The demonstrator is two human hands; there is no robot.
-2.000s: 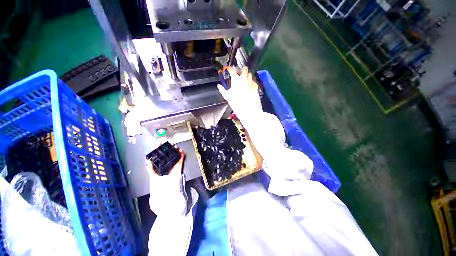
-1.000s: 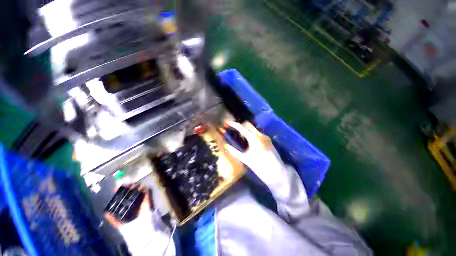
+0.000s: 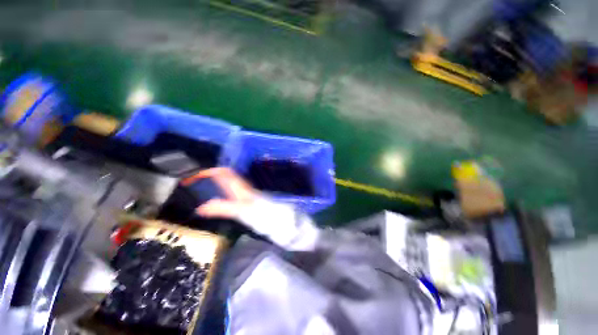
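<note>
My right hand (image 3: pixel 229 191) is blurred, with its fingers curled around a small dark thing (image 3: pixel 202 190) too smeared to name. The hand is above the far edge of the open cardboard box (image 3: pixel 208 284), between it and the blue bins. Small black glossy parts (image 3: pixel 154 281) are heaped in the box. The red button (image 3: pixel 120 234) shows at the box's upper left corner. Part of the silver press (image 3: pixel 29 268) is at the left edge, streaked by motion. My left hand is out of the picture.
Two blue bins stand side by side beyond my right hand, the left one (image 3: pixel 180 121) and the right one (image 3: pixel 321 171), both with dark contents. A blurred blue and tan object (image 3: pixel 29 105) is at the upper left. White and dark items (image 3: pixel 452 262) are at the lower right.
The view has swung right. My left hand, the black gridded piece and the perforated crate have left the picture. My right hand has moved from the press to beside the blue bins.
</note>
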